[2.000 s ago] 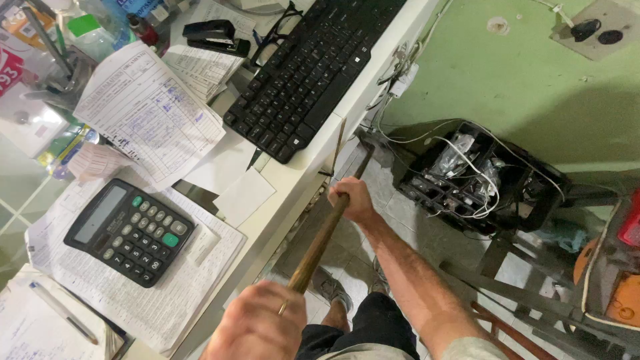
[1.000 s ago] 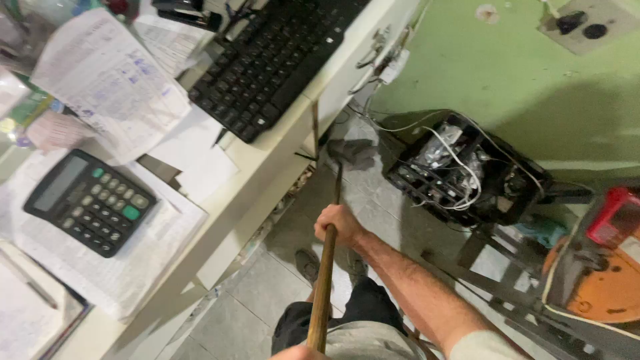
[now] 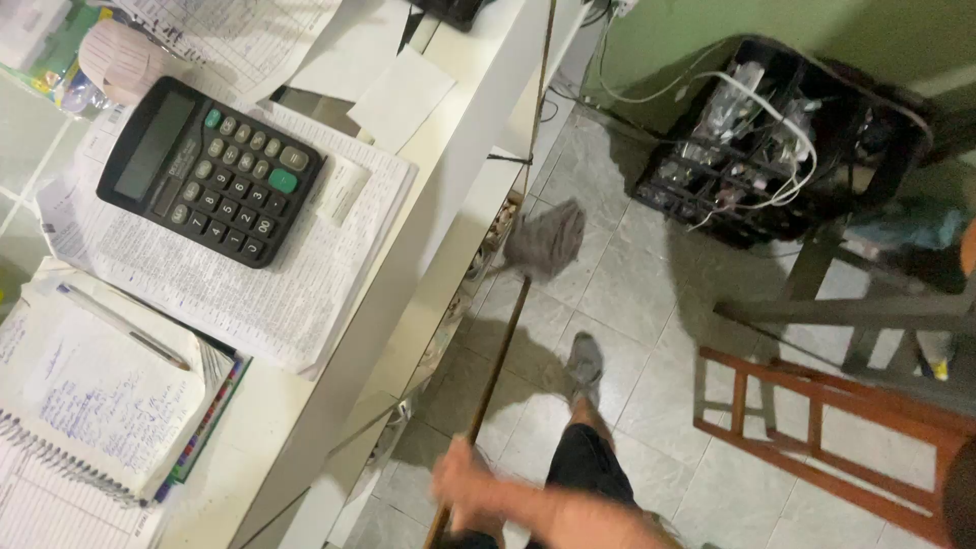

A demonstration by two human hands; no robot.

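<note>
A long wooden pole (image 3: 499,358) slants down from a grey cloth mop head (image 3: 547,238), which lies on the tiled floor beside the white desk. Around the pole, at the bottom centre, my right hand (image 3: 463,480) is closed; it is blurred. The pole's lower end runs out of the frame, and my left hand is not visible. One shoe (image 3: 585,362) of mine stands on the tiles below the mop head.
On the desk (image 3: 305,404) lie a calculator (image 3: 210,175), stacked papers, a spiral notebook (image 3: 107,381) and a pen (image 3: 122,328). A black crate (image 3: 778,137) with cables sits by the green wall. A reddish-brown wooden frame (image 3: 823,435) and dark bars occupy the right.
My right hand has moved back toward my body with the pole. My left hand, seen on the pole before, has left the frame. The view has shifted considerably.
</note>
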